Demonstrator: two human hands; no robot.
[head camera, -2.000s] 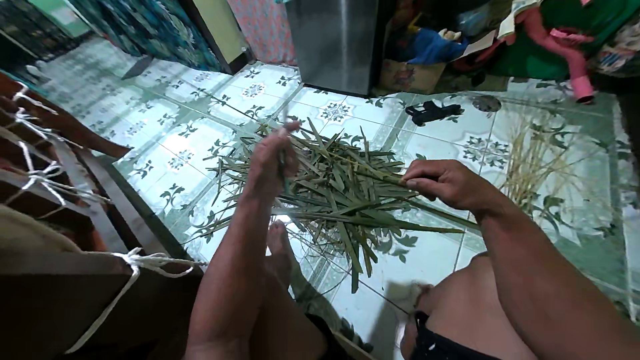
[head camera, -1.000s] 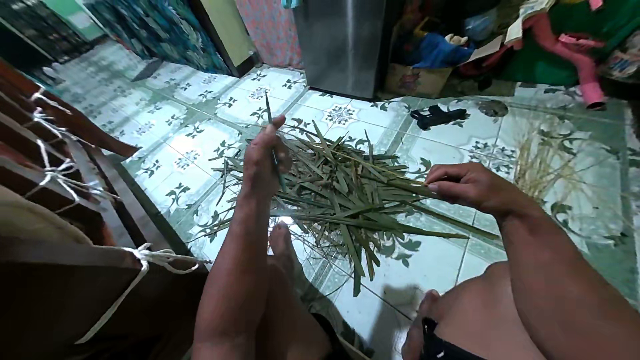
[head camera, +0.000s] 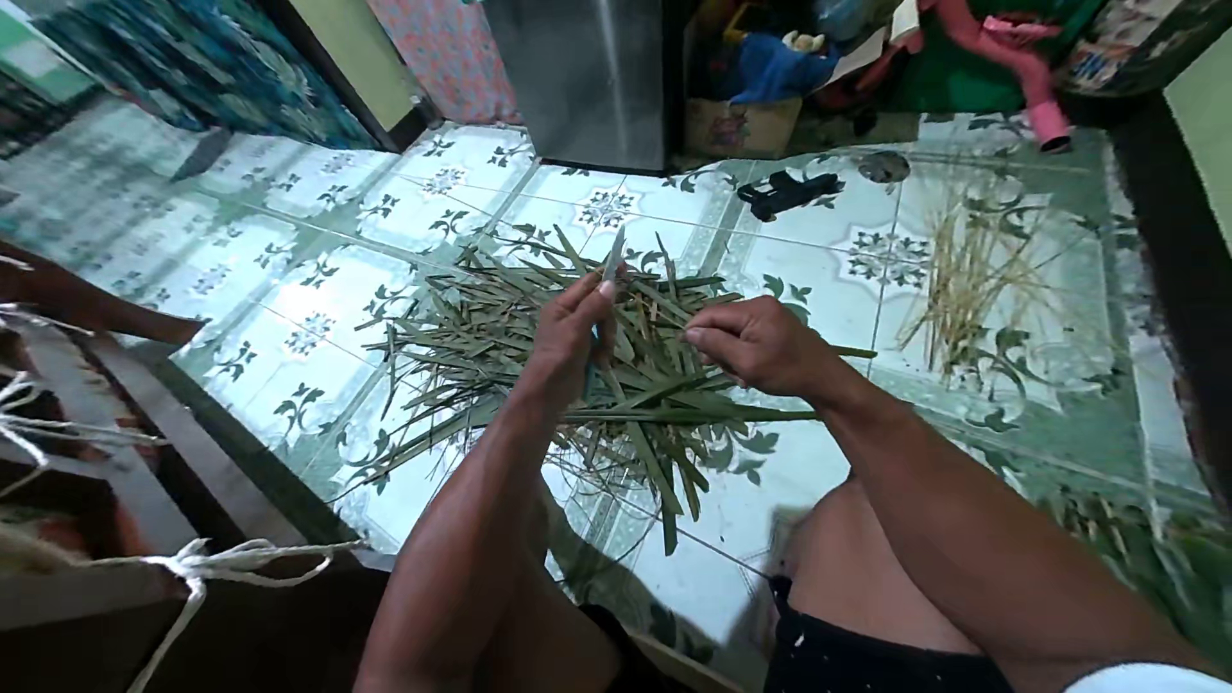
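Note:
A loose heap of green leaf strips (head camera: 462, 327) lies on the tiled floor between my legs. My left hand (head camera: 577, 322) is over the middle of the heap, closed around a slim knife (head camera: 615, 252) whose pale blade points up and away from me. To its right, my right hand (head camera: 756, 345) is closed with thumb against forefinger at the end of a leaf strip (head camera: 674, 313) that reaches back toward the knife. Long green leaves (head camera: 741, 414) lie across the near side of the heap, below both hands. How far the strip runs behind my left hand is hidden.
Thin pale fibres (head camera: 953, 289) are spread on the floor at the right. A black item (head camera: 789, 194) lies beyond the heap, near a metal cabinet or refrigerator (head camera: 587, 87) and a cardboard box (head camera: 741, 128). A wooden frame with white cord ties (head camera: 197, 563) stands at the left.
My left hand has moved right, closer to my right hand. The knife stood more apart from my right hand one second ago.

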